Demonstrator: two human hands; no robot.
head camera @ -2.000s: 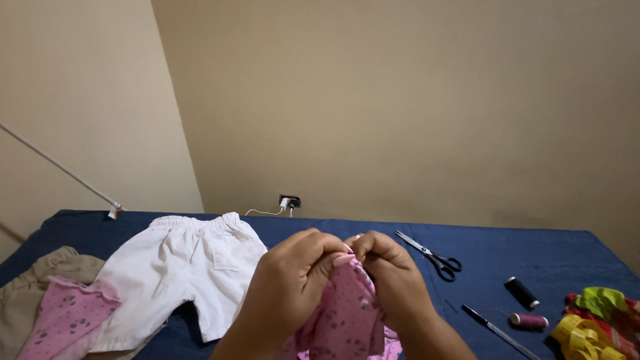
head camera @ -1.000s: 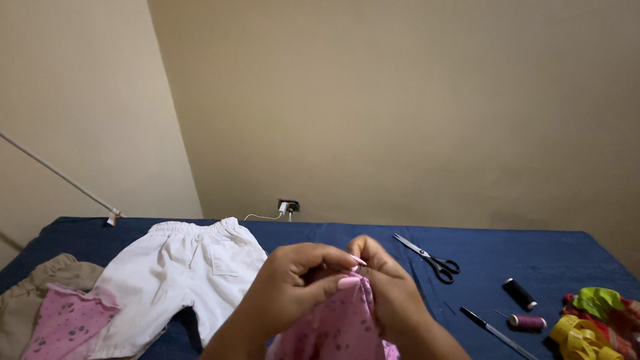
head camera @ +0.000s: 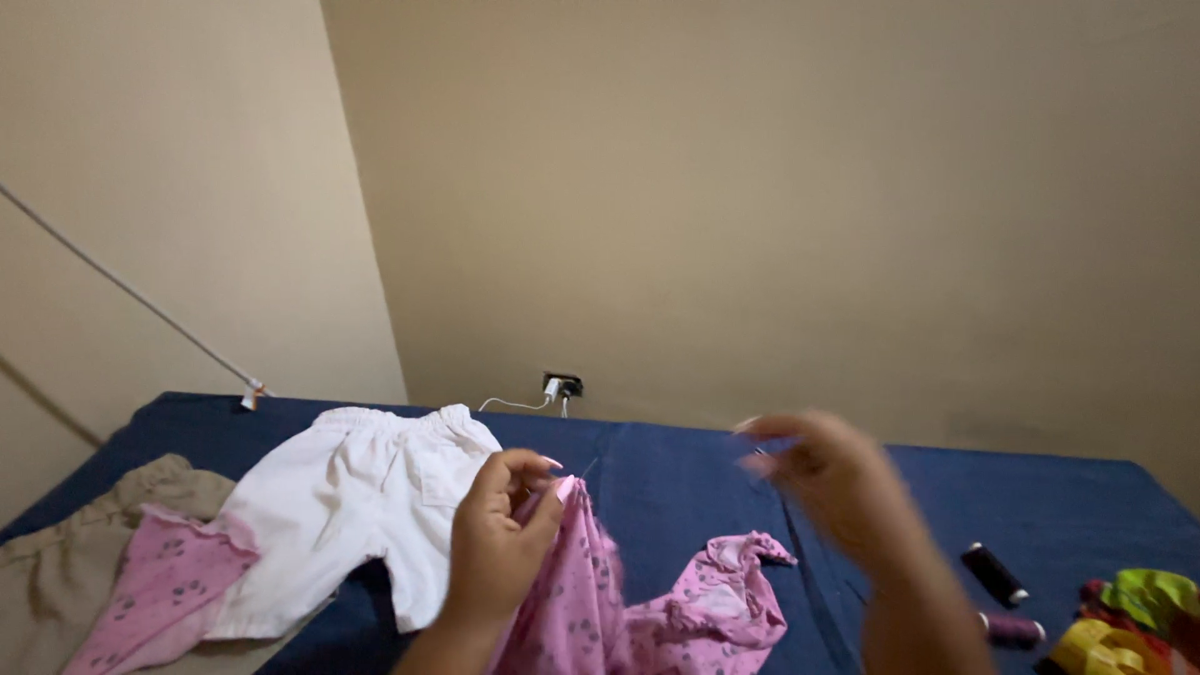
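My left hand (head camera: 511, 534) pinches the top edge of a pink cloth garment with a dark paw print pattern (head camera: 586, 591), whose lower part spreads over the blue cover to the right. Raised to the right, my right hand (head camera: 825, 478) is blurred; its thumb and fingertips come near each other around a small thin dark thing, perhaps a needle. A short thread or needle stands out beside my left fingertips. The scissors seen earlier are hidden, apparently behind my right hand.
White shorts (head camera: 356, 516), a pink printed cloth piece (head camera: 173, 586) and a beige garment (head camera: 56, 553) lie at left. A black thread spool (head camera: 995, 574), a purple spool (head camera: 1014, 630) and yellow ribbon (head camera: 1102, 649) lie at right. Behind is a wall socket (head camera: 562, 384).
My right hand has moved away from my left hand and the pink garment, to the right. My left hand still pinches the cloth. More of the garment shows between my arms.
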